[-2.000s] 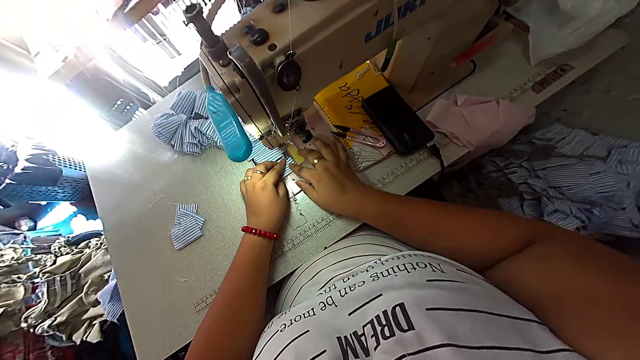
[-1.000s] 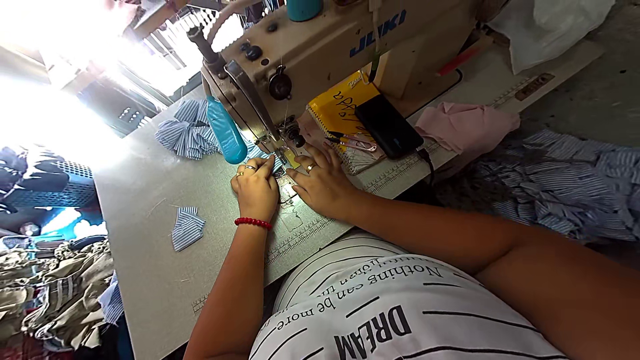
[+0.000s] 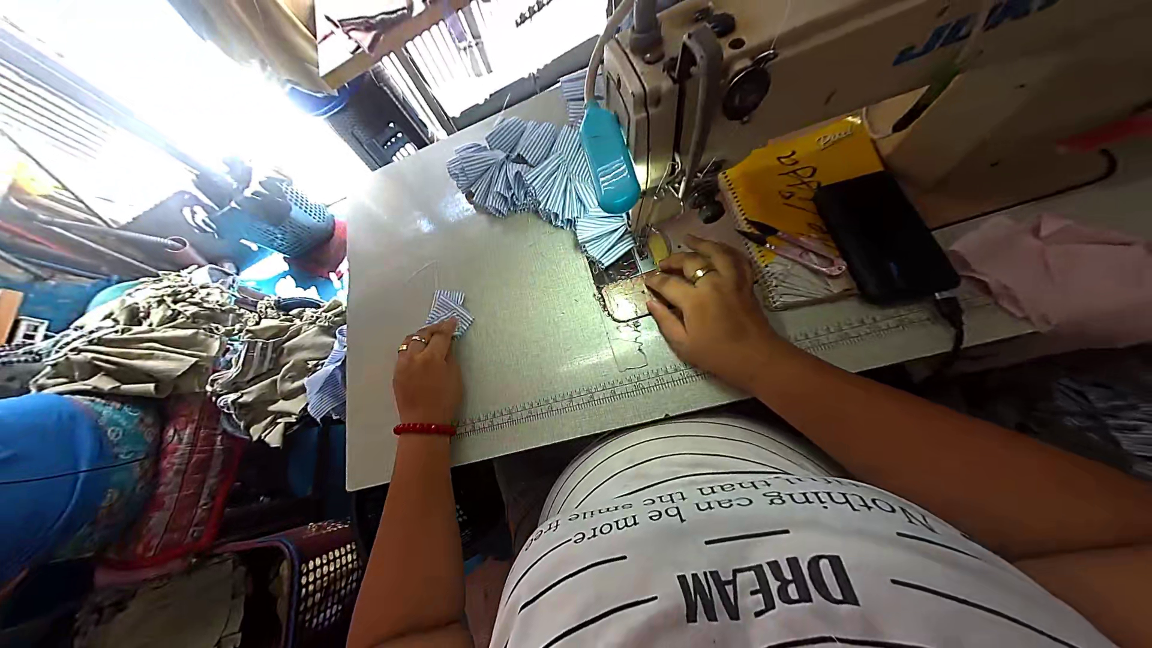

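My left hand [image 3: 428,364] rests its fingertips on the near edge of a small blue-and-white striped fabric piece [image 3: 450,309] lying flat on the sewing table. Beside the needle area of the Juki sewing machine [image 3: 661,99], my right hand [image 3: 711,301] lies palm down, fingers slightly spread, near the metal throat plate [image 3: 627,297]. Whether it touches a small yellow piece [image 3: 660,246] by the presser foot is unclear. Pleated striped fabric pieces [image 3: 549,175] form a chain left of and behind the needle, partly behind a turquoise lamp [image 3: 610,160] on the machine head.
Right of the needle are a yellow spiral notebook [image 3: 796,175], pink-handled thread snips [image 3: 805,252] and a black phone or power bank [image 3: 886,236] with a cable. Pink cloth [image 3: 1062,274] lies beyond. A printed ruler [image 3: 576,399] runs along the table's near edge. Garments [image 3: 144,337] are heaped at left.
My left hand has moved left from beside the needle to the small striped piece. My right hand stays near the needle. The view has shifted left.
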